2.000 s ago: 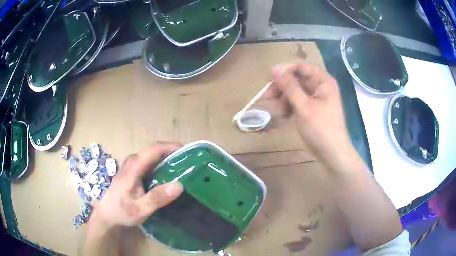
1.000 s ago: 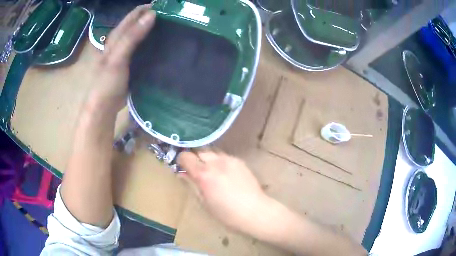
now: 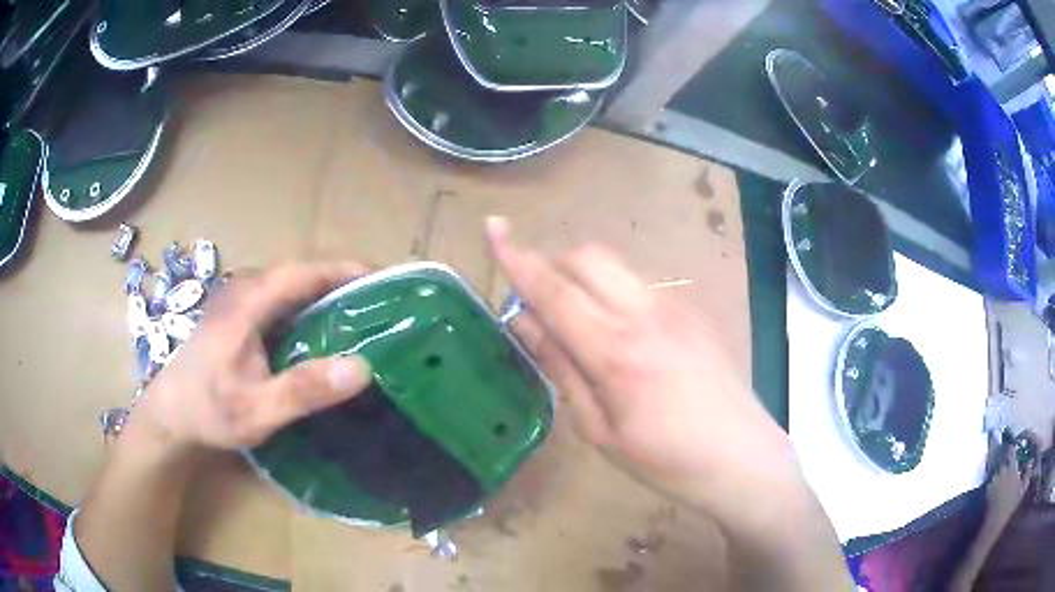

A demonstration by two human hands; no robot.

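My left hand [image 3: 237, 376] grips the left side of a glossy green cover [image 3: 445, 376] with a silver-white rim, thumb on its face. The cover is held tilted over the brown cardboard. One silver fitting [image 3: 440, 542] sits at its lower rim. My right hand [image 3: 625, 370] is at the cover's upper right rim, slightly blurred. A small silver fitting [image 3: 513, 309] shows between its fingers and the rim; whether it touches the rim is unclear. A pile of loose silver fittings [image 3: 162, 312] lies left of my left hand. The swab tip [image 3: 671, 282] shows behind my right hand; the dish is hidden.
More green covers stand or lean at the far side [image 3: 498, 110] and the left [image 3: 104, 150]. Two covers [image 3: 885, 397] lie at the right, on or overlapping a white sheet [image 3: 810, 474]. A blue bin [image 3: 1001, 208] is at upper right. Another person's arm [image 3: 997, 520] shows at lower right.
The cover has come down from its raised position and turned its face, with one fitting now at its lower rim. My right hand has moved from the fittings pile to the upper right rim.
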